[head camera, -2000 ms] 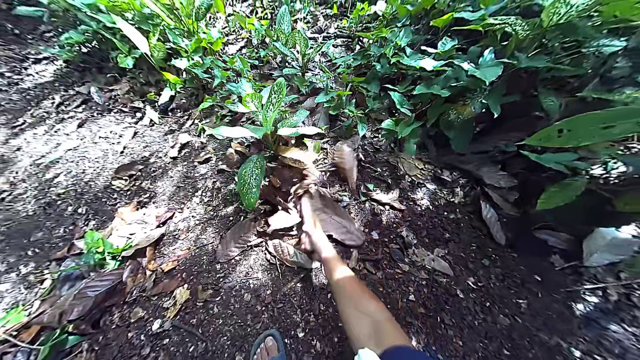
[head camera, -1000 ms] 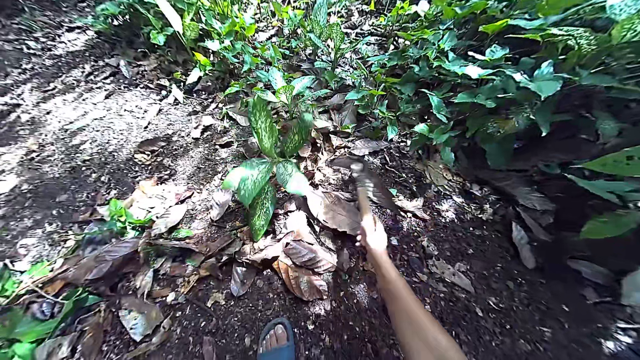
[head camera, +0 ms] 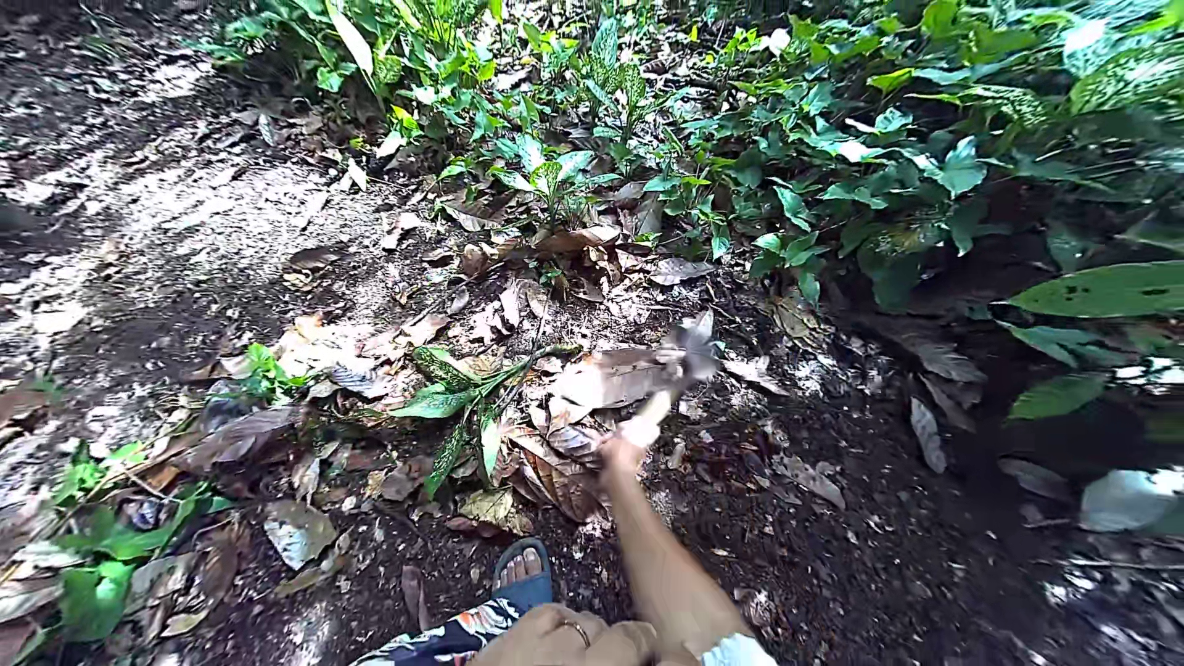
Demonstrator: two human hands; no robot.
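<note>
My right hand [head camera: 622, 455] reaches forward, closed on the wooden handle of a short hand tool [head camera: 689, 359]. Its dark head is motion-blurred, so its kind is unclear; it is over brown dry leaves. Left of it, a plant with speckled green leaves [head camera: 446, 400] lies on the leaf litter, its stem [head camera: 532, 361] pointing up and right. My left hand [head camera: 578, 638], with a ring on one finger, is at the bottom edge with curled fingers, near my right forearm. Its palm side is hidden.
My foot in a blue sandal [head camera: 524, 573] stands on dark soil below the dry leaves [head camera: 555, 476]. Low green plants [head camera: 795, 176] grow thickly along the back and right. Broad leaves [head camera: 1101, 291] hang at the right. A small green plant [head camera: 97, 546] is at the lower left.
The speckled plant, earlier spread out farther forward, now lies nearer my foot with its leaves pointing left and down. My left hand has come into view. My right hand still holds the tool.
</note>
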